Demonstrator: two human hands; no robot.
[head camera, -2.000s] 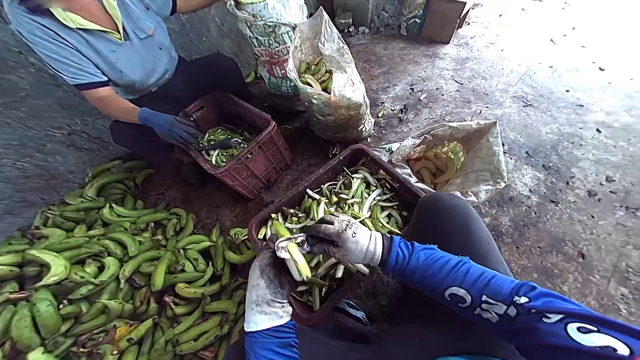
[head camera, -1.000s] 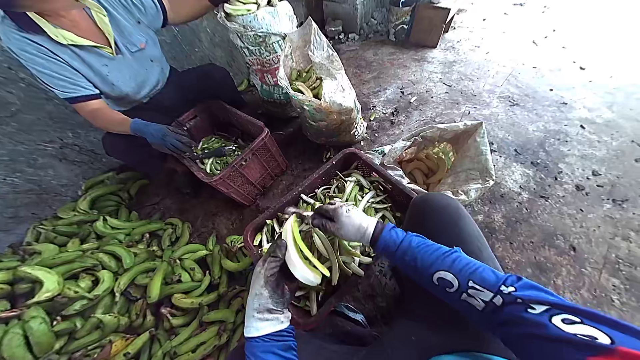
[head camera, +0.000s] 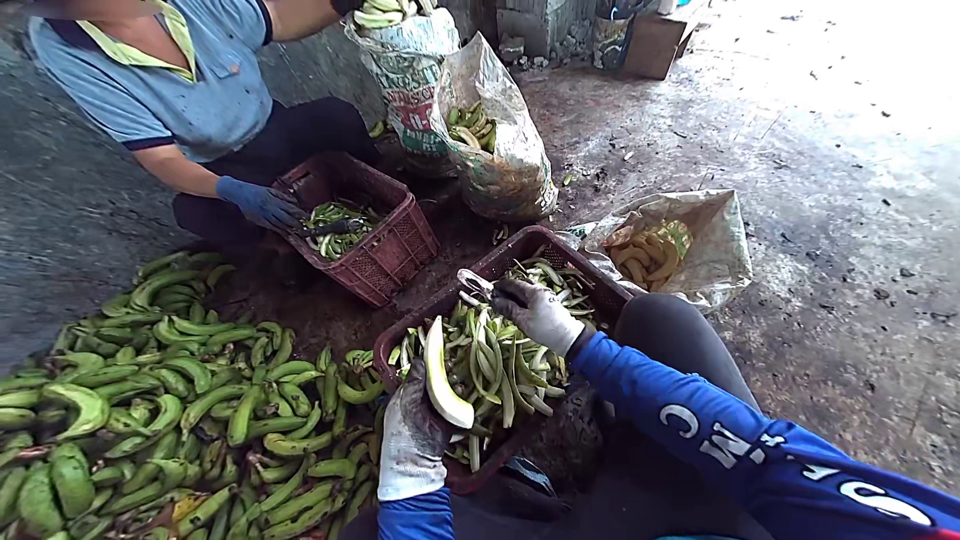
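Note:
My left hand (head camera: 412, 435), in a dirty white glove, holds a mostly peeled green plantain or banana (head camera: 444, 379) over the near left part of a dark red plastic crate (head camera: 420, 307). The fruit's pale flesh shows, with a little green near its upper end. My right hand (head camera: 536, 311), gloved alike, grips a metal peeler (head camera: 475, 285) above the crate, apart from the fruit. Long strips of green peel (head camera: 499, 360) fill the crate beneath both hands.
Unpeeled green fruit (head camera: 225, 397) covers the floor at left. Another person's blue-gloved hand (head camera: 262, 204) rests at a second crate (head camera: 382, 262) of peels. Sacks of fruit stand behind (head camera: 510, 172) and at right (head camera: 712, 247). A cardboard box (head camera: 652, 45) stands at the back.
The peeler in my right hand has moved off the fruit, up and away from it. The fruit shows more pale flesh than two seconds ago, when green skin covered much of it.

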